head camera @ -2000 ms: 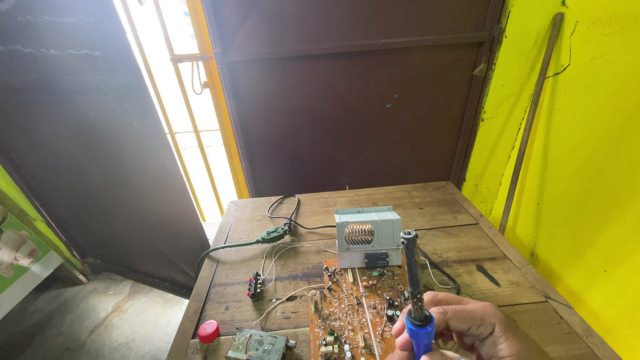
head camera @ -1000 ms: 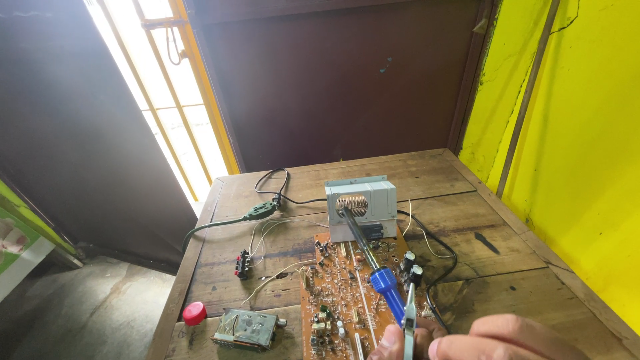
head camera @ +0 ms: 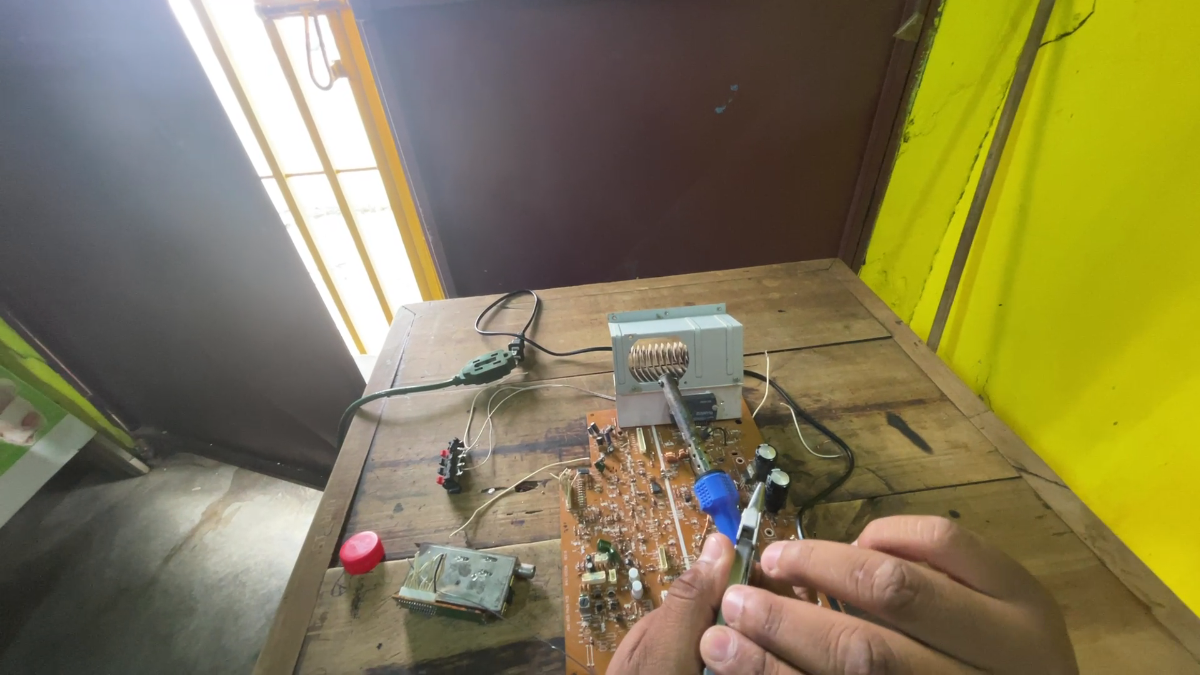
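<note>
A soldering iron with a blue handle (head camera: 717,497) slants over an orange-brown circuit board (head camera: 680,506), its metal end in the coil of a grey holder (head camera: 677,366). My left hand (head camera: 670,619) grips the lower end of the handle, thumb uppermost; its fingers are mostly hidden. A narrow-tipped metal tool (head camera: 748,530), pliers or tweezers, points up beside the handle. My right hand (head camera: 900,600) has its fingertips around that tool, close against my left thumb. Two black cylindrical capacitors (head camera: 771,473) stand just beyond the tool's tip.
A red cap (head camera: 362,552), a metal-cased module (head camera: 461,581) and a small connector block (head camera: 451,466) lie left on the wooden table (head camera: 900,375). A green extension socket (head camera: 487,367) joins a black cord. Thin wires trail around the board. A black cable (head camera: 837,450) curves at right.
Two seconds ago the iron was held upright in front of the holder; its metal end now sits in the coil. The narrow metal tool has come into view between my hands.
</note>
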